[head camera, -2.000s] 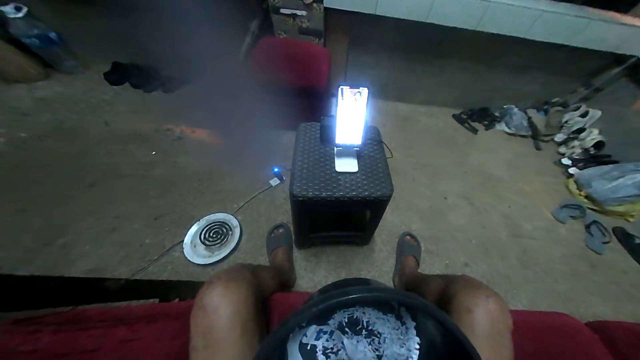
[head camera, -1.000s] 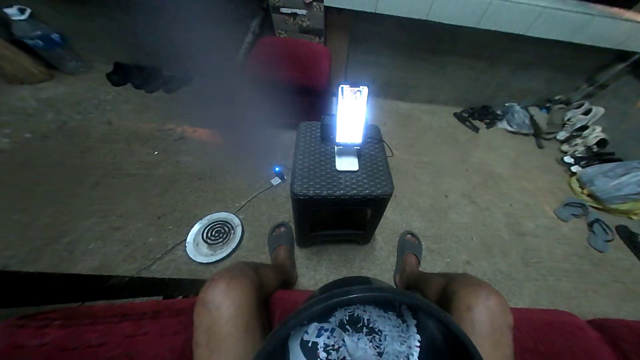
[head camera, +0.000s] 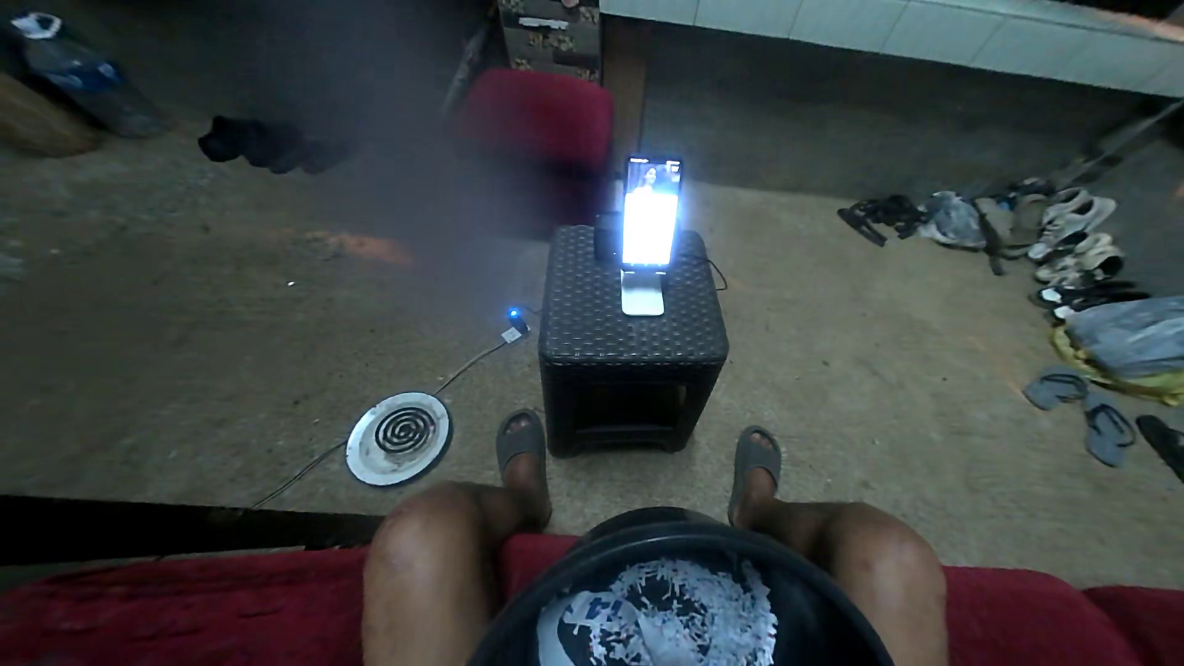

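Note:
Neither of my hands shows in the head view. A black plastic bucket [head camera: 814,601] stands between my thighs at the bottom centre. Inside it lie many thin white shreds [head camera: 717,601] and a pale piece with dark marks [head camera: 592,629]. In front of my feet is a black woven-pattern plastic stool [head camera: 638,342]. A lit phone [head camera: 650,217] stands upright on it in a small pale phone stand [head camera: 642,294].
A mosquito coil [head camera: 405,431] lies on a white plate [head camera: 367,460] beside a cable [head camera: 472,363]. Behind the stool is a red chair [head camera: 541,116]. Shoes [head camera: 1078,217] and slippers [head camera: 1107,428] line the right side. A plastic bottle [head camera: 88,79] stands back left.

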